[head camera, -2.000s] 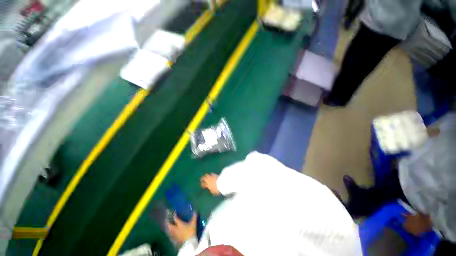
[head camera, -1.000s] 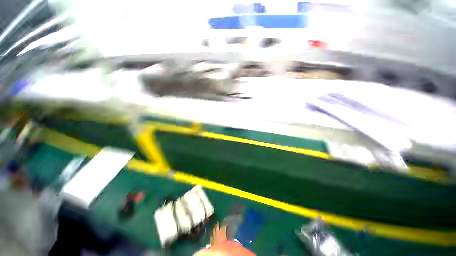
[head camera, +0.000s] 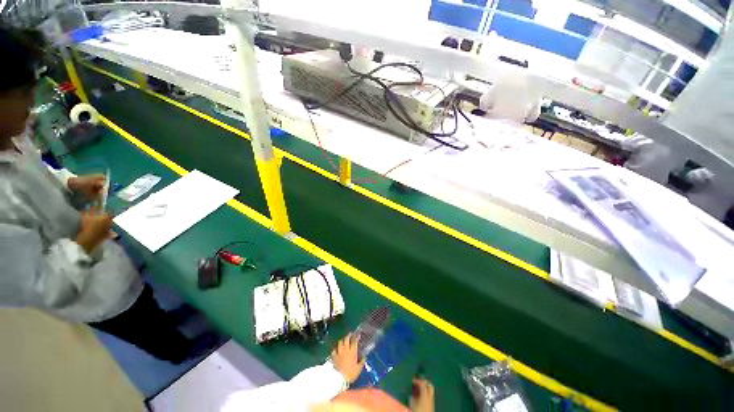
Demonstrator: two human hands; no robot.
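My left hand (head camera: 348, 360), in a white sleeve, has its fingers at the lower end of a silvery mesh strip (head camera: 373, 330); whether it grips it is unclear. A bright blue mesh strip (head camera: 390, 351) lies beside it on the green bench. My right hand (head camera: 422, 396) is small at the bottom edge, partly cut off, with a small dark thing by its fingertips. A bagged part (head camera: 496, 388) with a white label lies to its right. A white box-shaped unit (head camera: 270, 310) wrapped in black leads sits left of the strips.
Left are a black adapter (head camera: 209, 273) with red-tipped leads, a white sheet (head camera: 173, 211) and a person (head camera: 72, 249) at the bench. A yellow-based post (head camera: 272, 189) stands beside the conveyor belt (head camera: 386, 273). A large metal unit (head camera: 362, 92) with cables sits on the far white bench.
The view has swung from the aisle side towards the far bench and sharpened. My left hand is now by the silvery strip's lower end; my right hand, unseen one second ago, shows at the bottom edge.
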